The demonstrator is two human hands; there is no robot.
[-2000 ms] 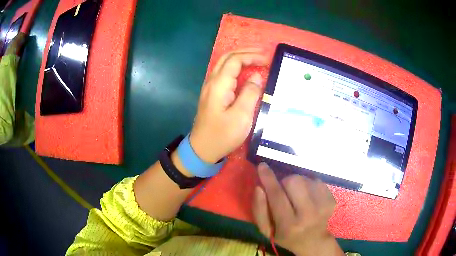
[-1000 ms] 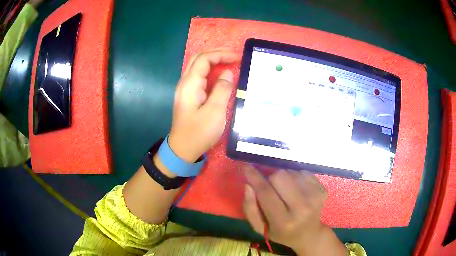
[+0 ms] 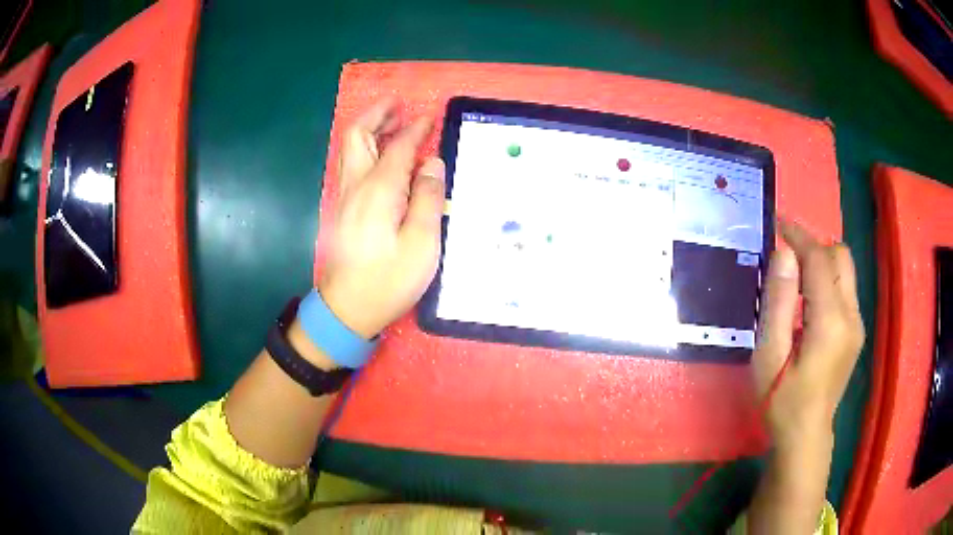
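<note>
A lit tablet [image 3: 585, 235] with a white screen, green and red dots along the top and a dark lower-right panel lies on an orange-red foam pad [image 3: 523, 408]. My left hand [image 3: 381, 225] is at its left edge, fingers bent and thumb beside the yellow tab [image 3: 447, 207]; whether it grips the tablet is unclear. My right hand [image 3: 810, 324] is at the right edge, thumb alongside it; its grip is also unclear. A thin red cord [image 3: 779, 381] runs from my right hand. A blue band [image 3: 334, 329] and a black wristband [image 3: 298, 355] are on my left wrist.
On the left, a dark tablet [image 3: 89, 188] lies on another orange-red pad [image 3: 157, 261]. On the right, stacked pads [image 3: 893, 345] hold a partly cut-off tablet [image 3: 940, 366]. More pads show at the upper corners. The green surface [image 3: 256, 219] lies between pads. A yellow floor line [image 3: 89, 434] shows lower left.
My right hand has moved from the tablet's lower edge to its right edge. My left hand stays at the left edge. The tablet and pads appear further left in view, and the screen content has changed.
</note>
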